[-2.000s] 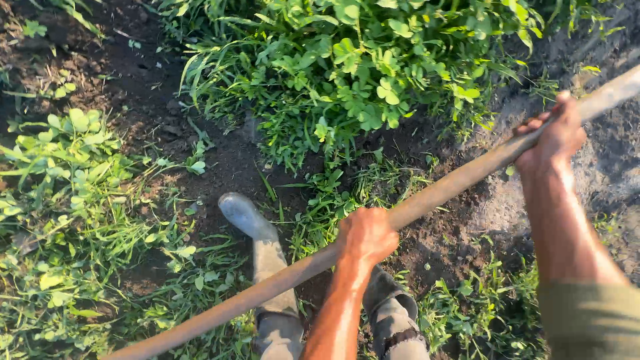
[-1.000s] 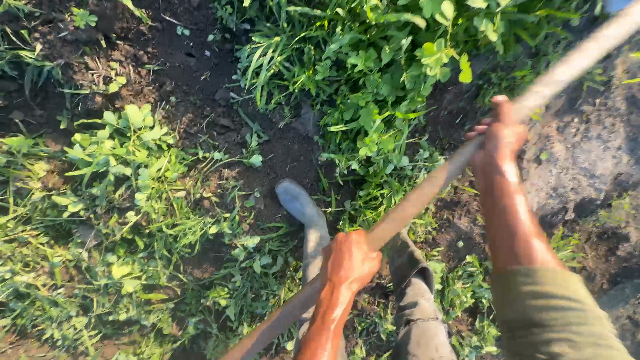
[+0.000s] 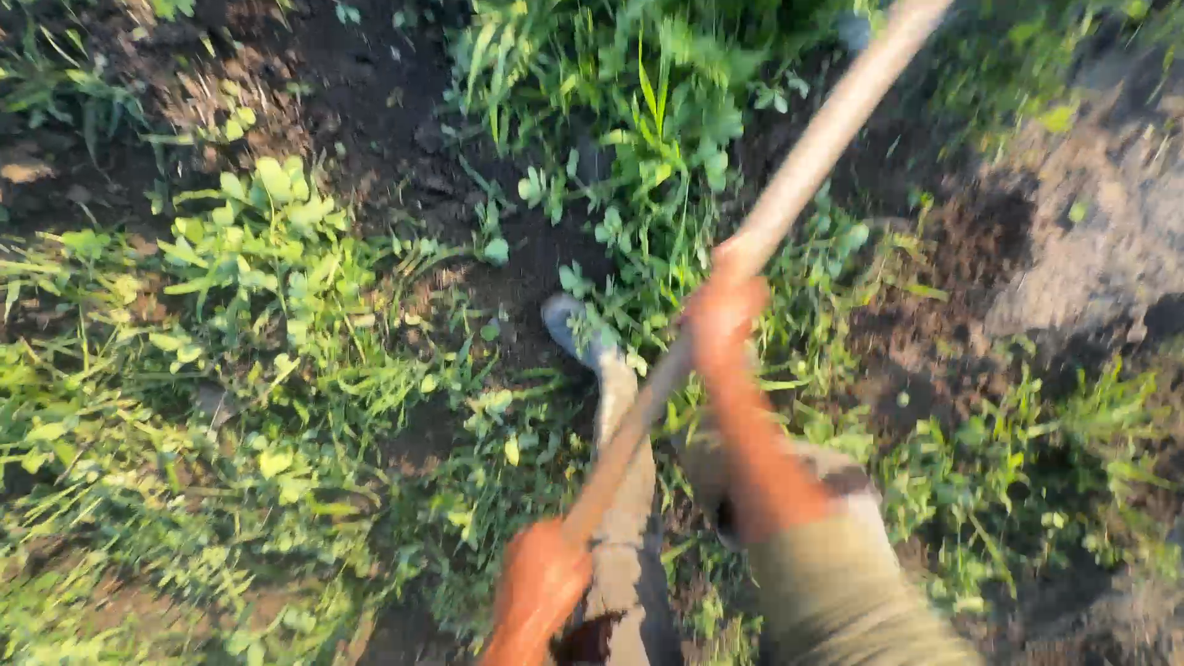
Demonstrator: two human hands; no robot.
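Note:
A long wooden pole (image 3: 828, 139) slants from the top right down to the lower middle, between my two hands and beyond. My left hand (image 3: 544, 573) is closed around its lower end, near the bottom edge. Higher up, my right hand (image 3: 726, 310) grips the shaft, slightly blurred. The pole's far end lies outside the frame at the top, so its head, if any, cannot be seen. A small blue-grey patch (image 3: 853, 30) shows beside the pole near the top.
A muddy boot (image 3: 578, 328) stands on dark soil under the pole, with my other leg to its right. Leafy green plants (image 3: 277, 268) cover the left, and a dense grassy clump (image 3: 629, 83) grows at top middle. Bare pale soil (image 3: 1101, 222) lies at the right.
The pole has swung steeper. My right hand has come down the shaft, nearer my left hand, which is now lower in view. The view has shifted left over the ground.

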